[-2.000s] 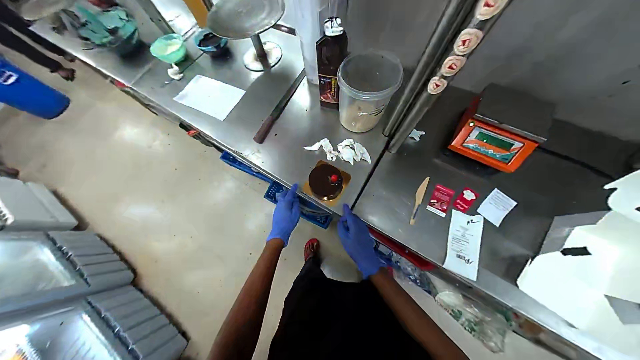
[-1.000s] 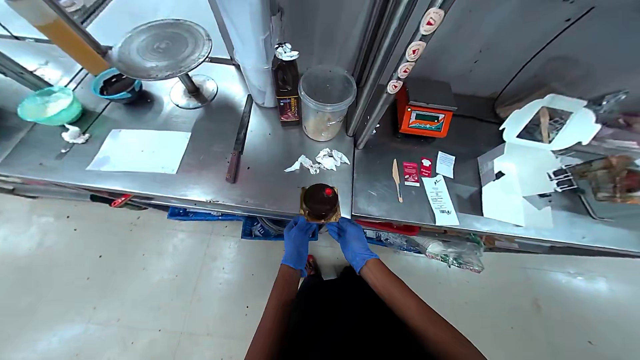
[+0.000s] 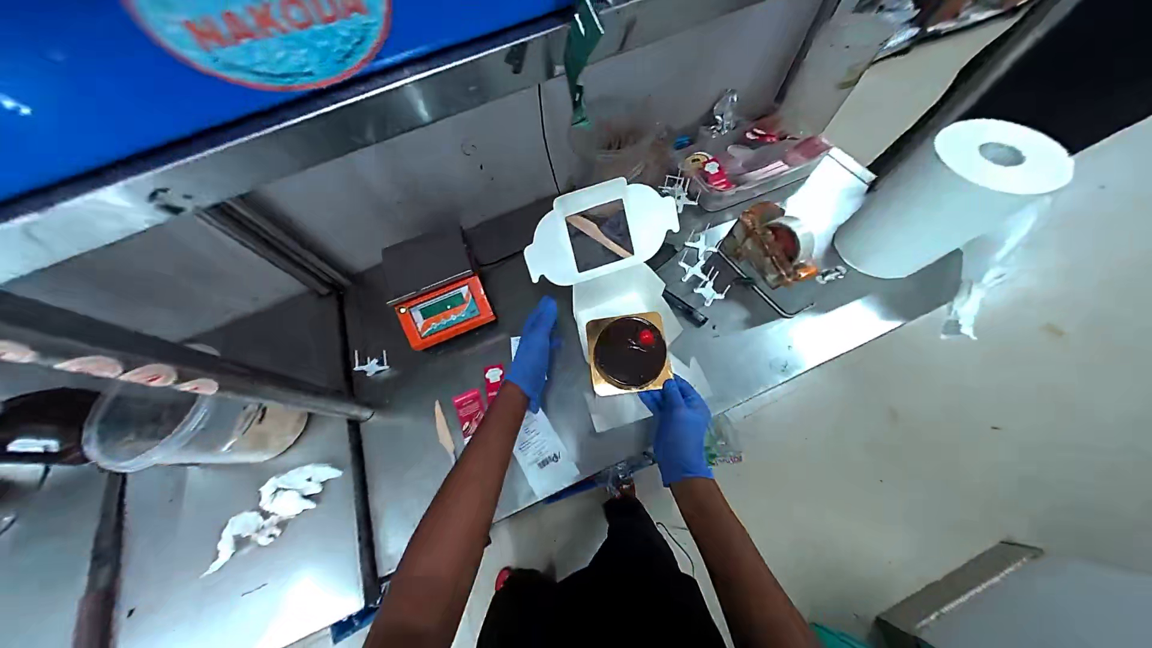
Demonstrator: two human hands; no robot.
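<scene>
A small round chocolate cake (image 3: 630, 352) with a red cherry on top sits on a square gold cake board (image 3: 619, 388). My right hand (image 3: 681, 430), in a blue glove, grips the front right corner of the board. Beneath and behind the cake lies an unfolded white cardboard box (image 3: 627, 292), its windowed lid (image 3: 555, 247) raised at the back. My left hand (image 3: 535, 354), also gloved in blue, holds nothing and is left of the box, its fingers extended and pointing away from me, over the edge of a printed receipt (image 3: 545, 453).
An orange weighing scale (image 3: 445, 312) stands at the back left. Near it lie red cards (image 3: 469, 411) and a wooden knife (image 3: 444, 430). A large white roll (image 3: 954, 198), a clear tray of supplies (image 3: 756, 173) and white plastic cake supports (image 3: 708, 290) are to the right. Crumpled tissue (image 3: 274, 508) lies left.
The cake on its board has moved right along the counter, from near the tissue to over the white box. My left hand has let go of the board. The view has swung right.
</scene>
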